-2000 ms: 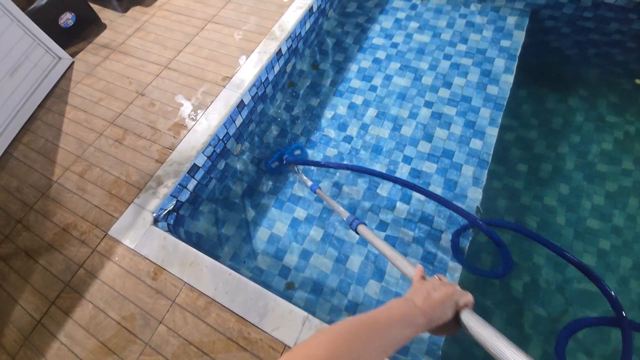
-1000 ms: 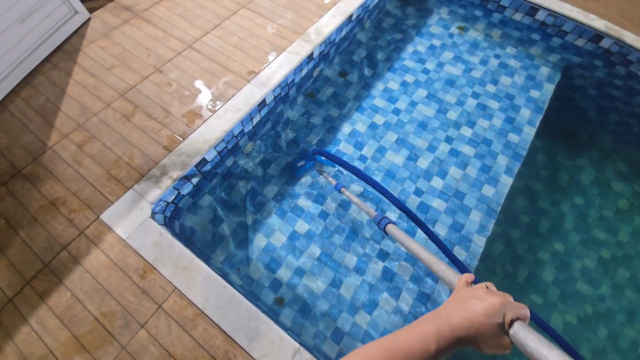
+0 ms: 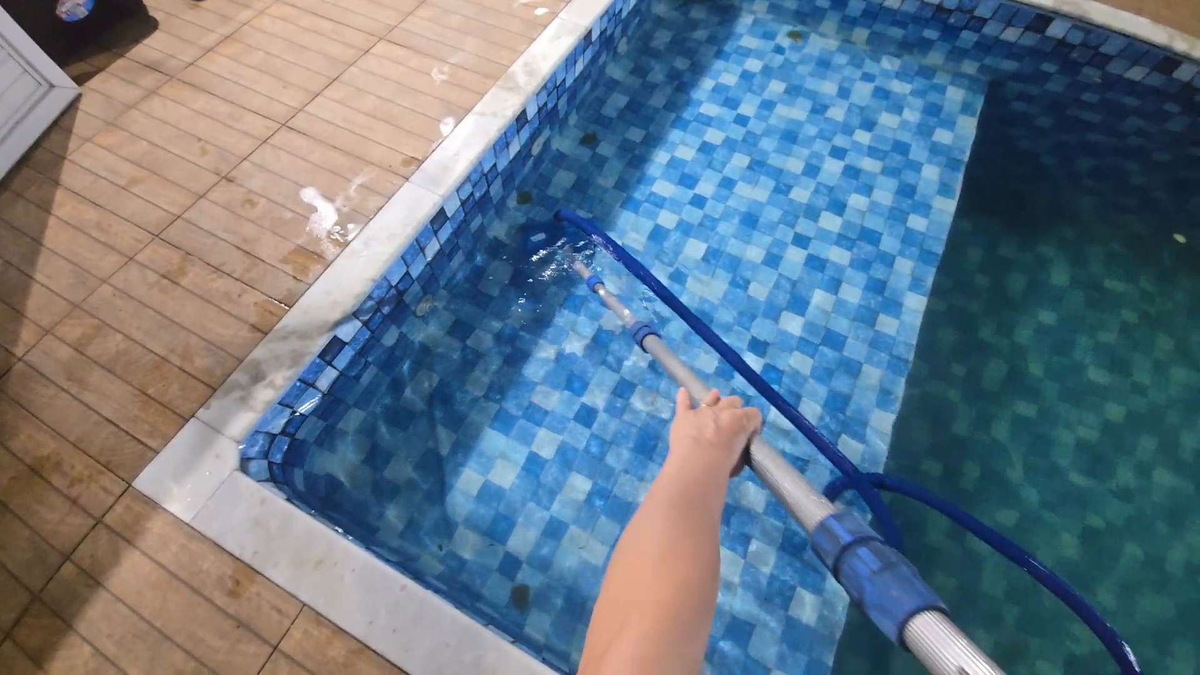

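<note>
My left hand [image 3: 714, 429] is wrapped around a silver telescopic pool pole [image 3: 792, 483] with blue collars, just above a large blue locking collar [image 3: 877, 577]. The pole slants down to a blue vacuum head [image 3: 548, 246], which is under rippling water near the pool's left wall and is blurred by the ripples. From that head a blue hose [image 3: 698, 328] runs beside the pole and makes a loop at the right of it. My right hand is out of view, and the near end of the pole runs off the bottom edge.
Pale stone coping [image 3: 375, 234] borders the pool, with its corner at lower left. Wood-look deck tiles [image 3: 197, 244] bear wet patches. A white panelled object [image 3: 28, 89] and a dark item [image 3: 103, 33] lie at upper left. Beyond the light tiled ledge is deeper green water [image 3: 1059, 375].
My left hand has moved farther along the pole toward the vacuum head. The head has shifted up along the left wall, and the large blue collar has come into view.
</note>
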